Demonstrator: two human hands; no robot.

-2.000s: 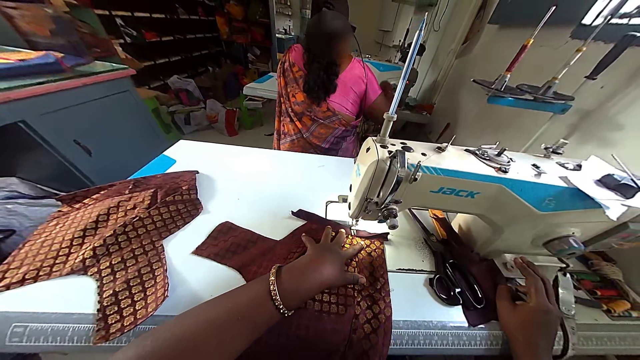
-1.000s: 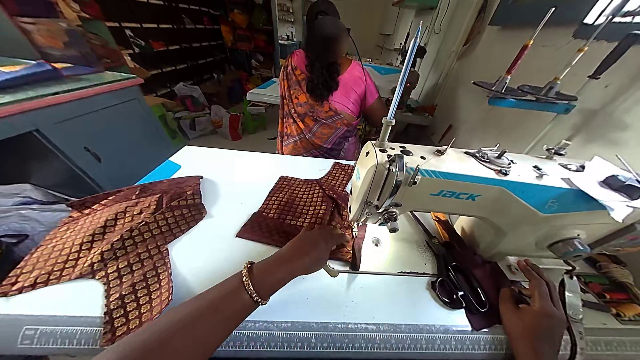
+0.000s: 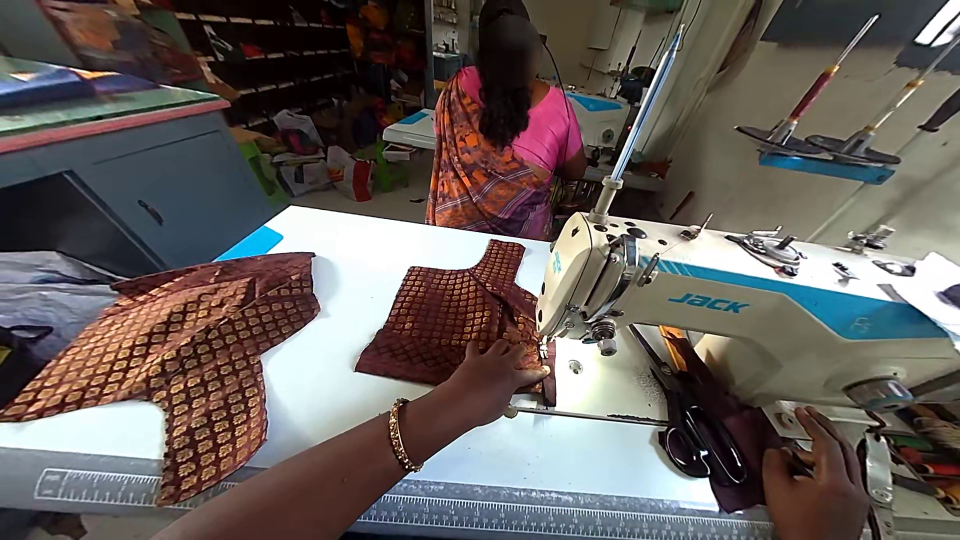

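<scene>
My left hand (image 3: pixel 487 379), with a gold bangle at the wrist, presses flat on a maroon and gold brocade fabric piece (image 3: pixel 442 307) beside the presser foot (image 3: pixel 544 346) of a Jack sewing machine (image 3: pixel 697 304). One edge of that cloth lies under the foot. My right hand (image 3: pixel 817 480) rests at the base of the machine, near a lever or knob that its fingers partly cover; whether it grips this is unclear. Black-handled scissors (image 3: pixel 701 442) lie on a dark maroon cloth (image 3: pixel 750 427) just left of it. Another brocade piece (image 3: pixel 217 337) is spread at the left.
A ruler strip (image 3: pixel 480 514) runs along the front edge of the white table (image 3: pixel 337 247). A grey plastic bag (image 3: pixel 52 292) lies at the left, near a blue-grey cabinet (image 3: pixel 165 187). Behind the table, a person (image 3: pixel 510 135) sits facing another machine. Thread spools (image 3: pixel 930 457) lie far right.
The brocade under my left hand has turned and shifted, now lying mostly left of and behind the needle. My left hand has moved from on top of the cloth's middle to its near right edge.
</scene>
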